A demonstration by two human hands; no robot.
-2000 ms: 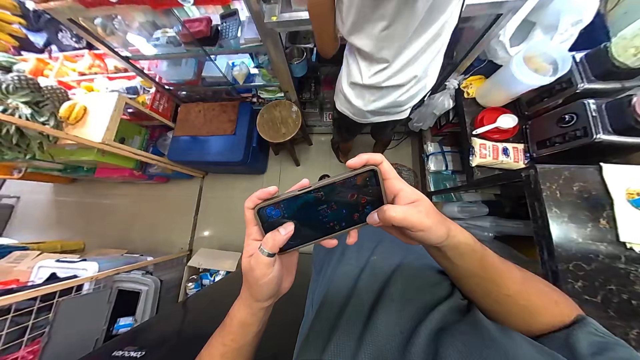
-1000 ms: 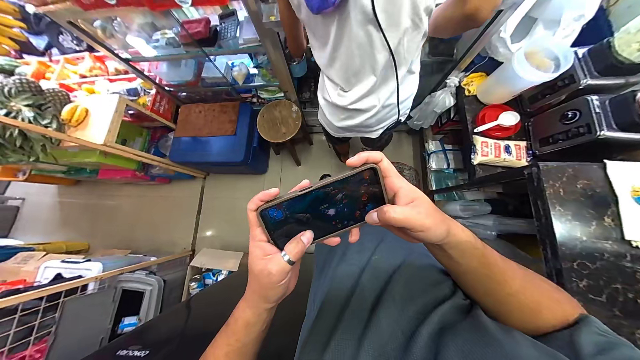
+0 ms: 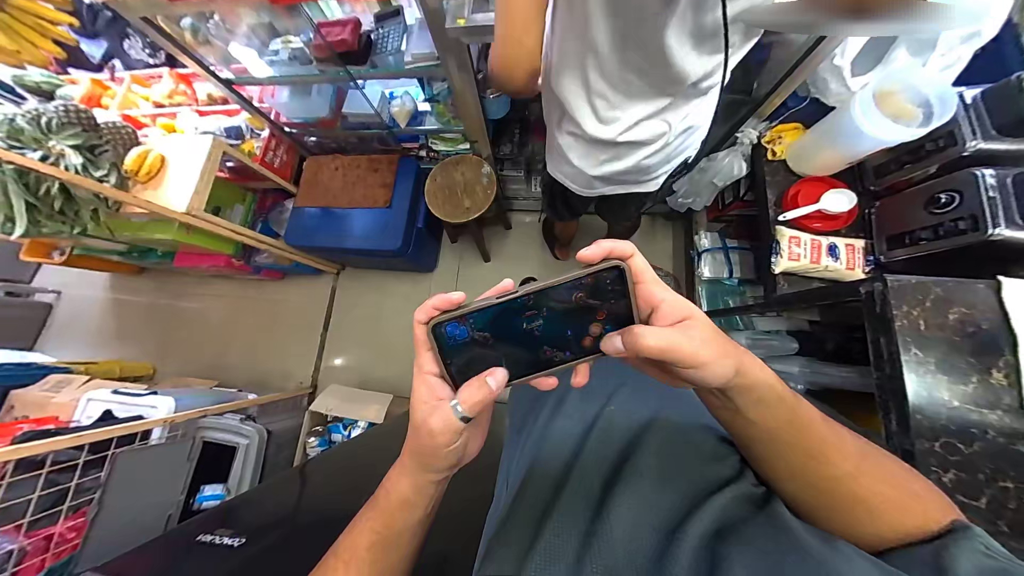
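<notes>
A smartphone (image 3: 534, 324) in a case lies sideways between my two hands, tilted with its right end higher. Its dark screen shows a game with small figures and round controls. My left hand (image 3: 456, 384), with a silver ring on the thumb, grips the left end, and that thumb rests at the screen's lower left part. Around the right end closes my right hand (image 3: 668, 328), its thumb over the lower right corner of the screen. Fingertips of both hands show at the phone's edges; the rest are hidden behind it.
A person in a white shirt (image 3: 632, 96) stands just ahead. Beyond my hands are a round wooden stool (image 3: 461, 189) and a blue cooler box (image 3: 360, 228). At right, a red plate (image 3: 819, 204) with a white spoon sits beside blenders (image 3: 936, 212) and a dark marbled counter (image 3: 960, 376).
The person in the white shirt has shifted and moved their arms. My left thumb has moved a little across the lower left of the screen. Both hands stay on the phone.
</notes>
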